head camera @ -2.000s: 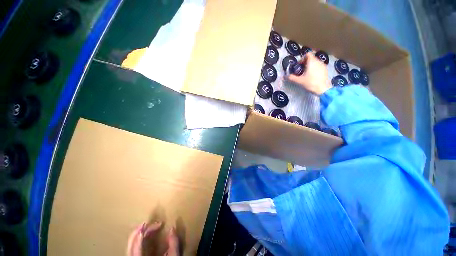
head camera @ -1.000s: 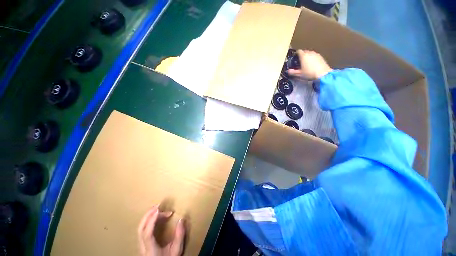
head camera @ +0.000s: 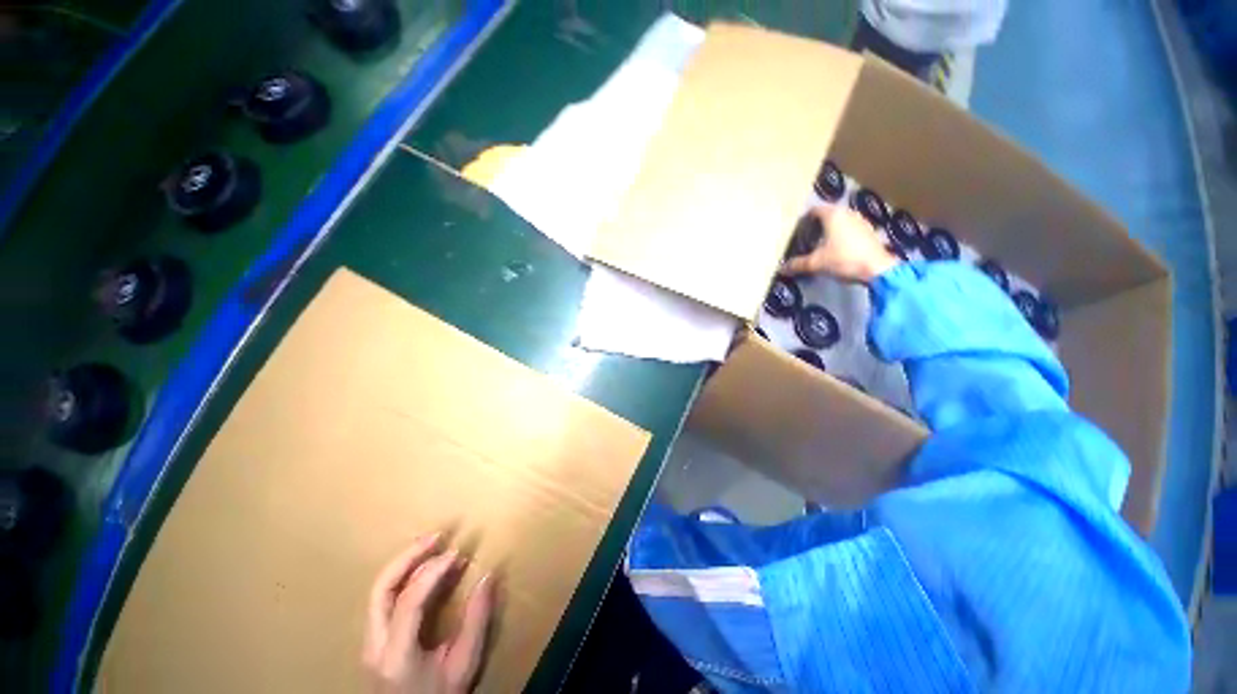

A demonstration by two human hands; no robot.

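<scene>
My right hand [head camera: 844, 250] reaches into the open brown carton [head camera: 984, 176] at the right. Its fingers are closed around a black logo cover [head camera: 807, 235]; the palm hides how many pieces it holds. More black covers [head camera: 817, 325] with pale emblems lie on the white lining around the hand. My left hand [head camera: 427, 617] rests low on the flat cardboard sheet [head camera: 502, 420], fingers curved and apart, with nothing seen in it.
A green conveyor [head camera: 231, 264] at the left carries a row of black units [head camera: 147, 296]. A carton flap [head camera: 726, 170] and a white liner sheet [head camera: 604, 149] lie over the green bench [head camera: 475, 258]. Part of another person [head camera: 936, 25] shows at the top.
The view has shifted, and bench and carton sit further right. My right hand has moved toward the carton's flap side, still holding a cover. My left hand stays on the sheet.
</scene>
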